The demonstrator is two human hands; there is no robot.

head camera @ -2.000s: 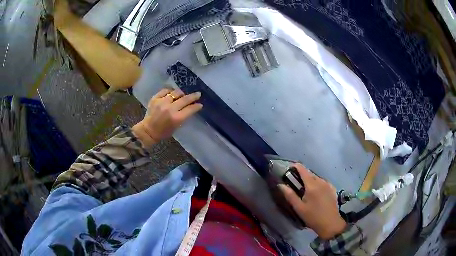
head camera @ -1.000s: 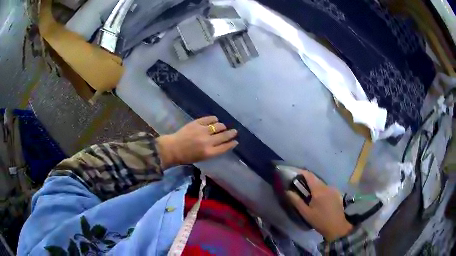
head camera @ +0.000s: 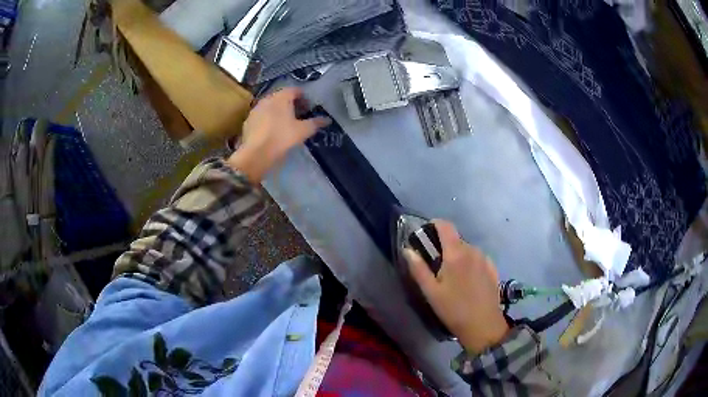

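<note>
A long navy waistband strip (head camera: pixel 353 177) lies diagonally on the grey cloth-covered board, its far end showing a pale lattice pattern. My left hand (head camera: pixel 273 130) is at that far end, fingers spread with the fingertips at the strip; whether it grips the cloth I cannot tell. My right hand (head camera: pixel 459 285) is shut on the handle of the steam iron (head camera: pixel 411 233). The iron's tip rests on the strip, and its body covers the strip's near part.
A metal folder attachment (head camera: pixel 388 81) lies behind the strip. Grey denim pieces (head camera: pixel 334 39) are at the back left. A white interfacing length (head camera: pixel 536 116) and patterned navy panels (head camera: pixel 598 101) lie to the right. The iron hose (head camera: pixel 555 312) runs right. Brown card (head camera: pixel 186 81) hangs at left.
My left hand has moved from the strip's middle to its far end. My right hand has moved the iron up along the strip. The camera view has shifted.
</note>
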